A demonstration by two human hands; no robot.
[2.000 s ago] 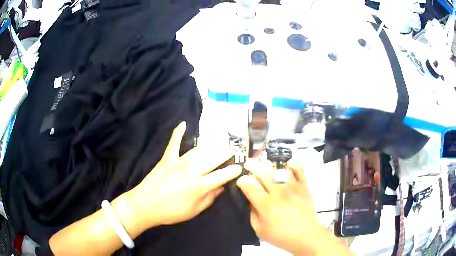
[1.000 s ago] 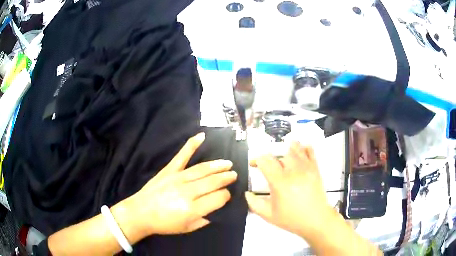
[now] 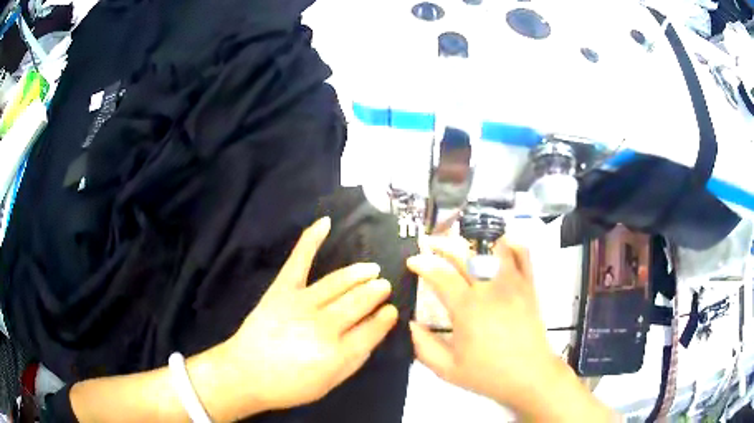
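A flat black garment panel (image 3: 364, 235) lies on the white machine bed, its right edge beside the presser foot (image 3: 408, 216). My left hand (image 3: 318, 339) lies flat on the panel with the fingers spread. My right hand (image 3: 484, 326) is at the panel's right edge, its fingertips just below and right of the foot, thumb low by the edge. Whether it pinches the cloth I cannot tell. The large black garment body (image 3: 190, 182) is heaped on the left, with a small pale label (image 3: 97, 101) on it. The needle tip is too small to make out.
The white machine head (image 3: 562, 91) with a blue stripe spans the top. A round tension dial (image 3: 483, 225) stands above my right hand. A black cloth strip (image 3: 661, 198) hangs over the arm. A lit smartphone (image 3: 616, 306) stands at right. Yellow-green handles (image 3: 26, 99) lie far left.
My hands were close together at the foot, then drew down and apart. Since then my right fingers have moved up nearer the foot and dial. The panel's upper edge now sits higher, left of the foot.
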